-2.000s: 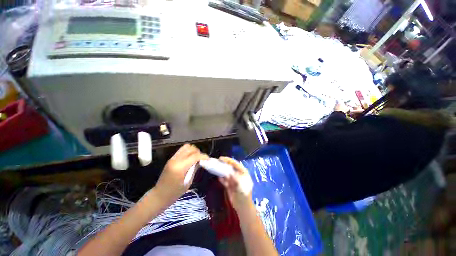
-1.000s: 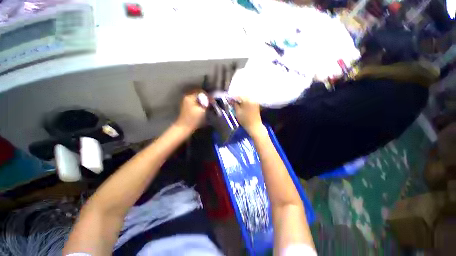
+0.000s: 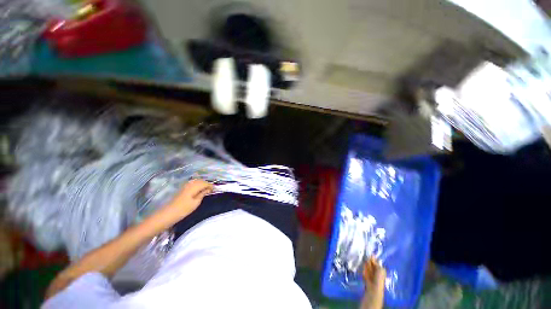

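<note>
The white cable bundle (image 3: 260, 181) lies across the lap and spreads to the left. My left hand (image 3: 196, 191) is at the bundle's near edge, its fingers bent against the strands; blur hides whether it grips one. My right hand (image 3: 373, 271) is over the lower part of the blue tray (image 3: 428, 205), at the white coiled cables (image 3: 356, 238) there. It is small and blurred, so its hold cannot be told. The two white winding posts (image 3: 241, 89) stand out from the machine, above the lap.
The cream machine (image 3: 356, 51) spans the top. A red tape dispenser (image 3: 99, 30) sits on the green bench at upper left. A red bin (image 3: 318, 199) is left of the tray. White cables (image 3: 483, 111) lie at upper right. A person's dark clothing (image 3: 489, 211) is right of the tray.
The view has swung down toward the lap. My left hand has moved from the tying head to the lap bundle. My right hand has moved from the tying head down to the blue tray.
</note>
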